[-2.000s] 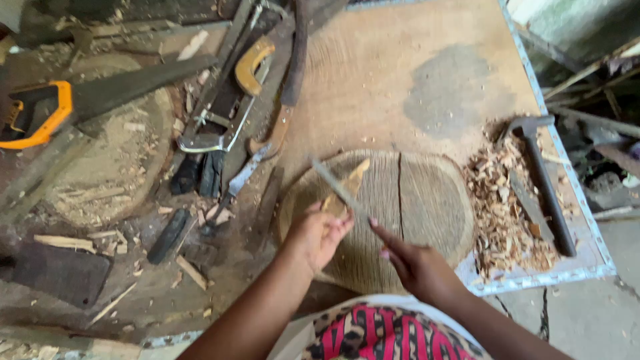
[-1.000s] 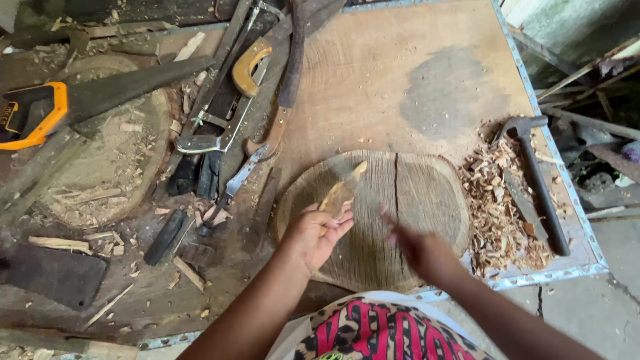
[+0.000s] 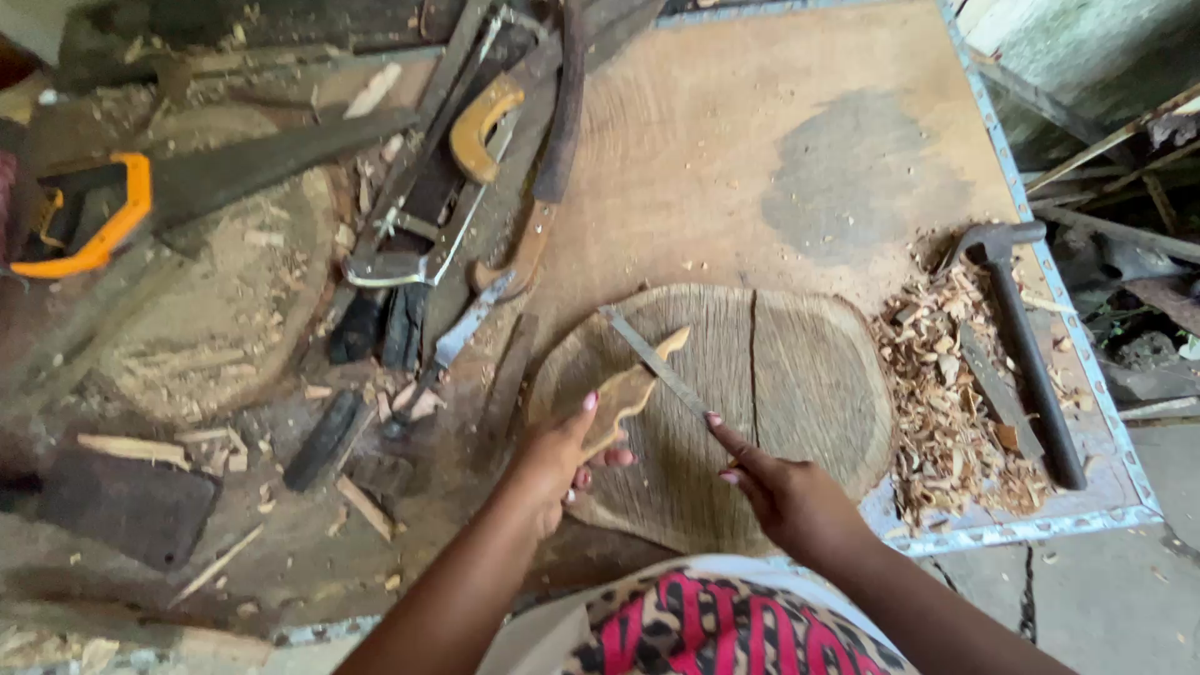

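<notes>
My left hand grips a small carved wooden piece with a wavy edge and a narrow tip, held above a round wood slab that has a long crack. In my right hand is a thin flat metal file, its far end pointing up and left. The file lies across the carved piece near its narrow tip. My fingers cover the file's near end and the lower part of the carved piece.
A claw hammer lies by wood shavings on the right. To the left are an orange-handled saw, a hacksaw, a knife, a dark cleaver-like blade and another wood slab.
The right hand, blurred one second ago, now shows clearly with the file across the carved piece. My left hand keeps its hold on the piece over the slab.
</notes>
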